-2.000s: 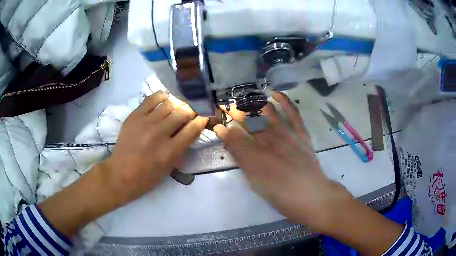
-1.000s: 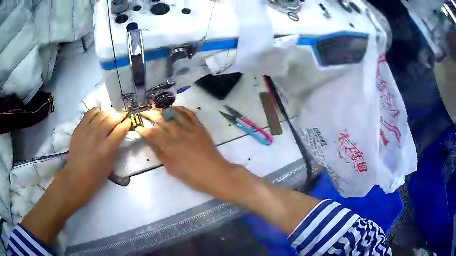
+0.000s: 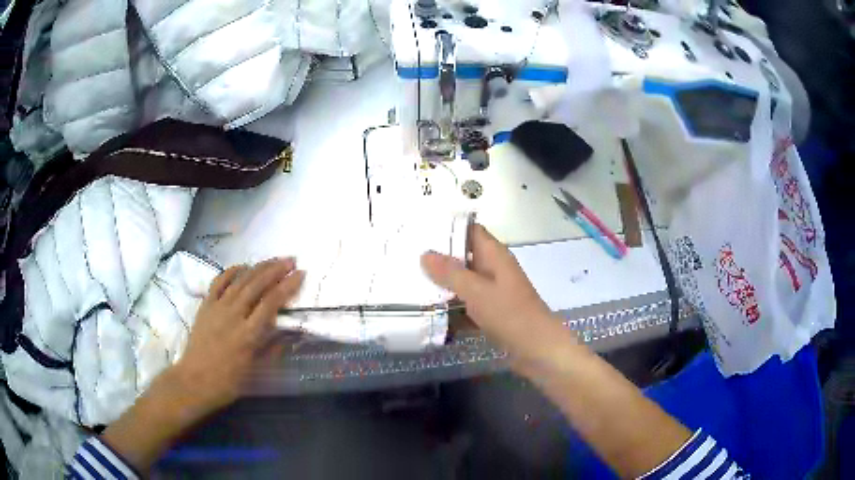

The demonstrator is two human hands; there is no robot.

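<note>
A white quilted sleeve [image 3: 375,272] lies between my hands, in front of the sewing machine, its near edge over the table's front edge. My right hand [image 3: 497,281] pinches its right end between thumb and fingers. My left hand [image 3: 244,314] is blurred, its fingertips on the sleeve's left part; whether it grips cannot be told. The presser foot and needle area [image 3: 439,145] is behind the sleeve, with no hand at it. The brown cuff piece cannot be made out.
The puffy jacket body [image 3: 103,272] and a brown strip with a gold zip [image 3: 206,159] lie left. Right of the needle are snips [image 3: 595,228], a black piece [image 3: 553,150] and a short brown strip [image 3: 629,214]. A white plastic bag [image 3: 750,272] hangs right, above blue plastic [image 3: 750,412].
Both hands have left the needle and come towards the table's front edge, farther apart, with the sleeve spread between them. The view has swung back left, showing more of the jacket and zip.
</note>
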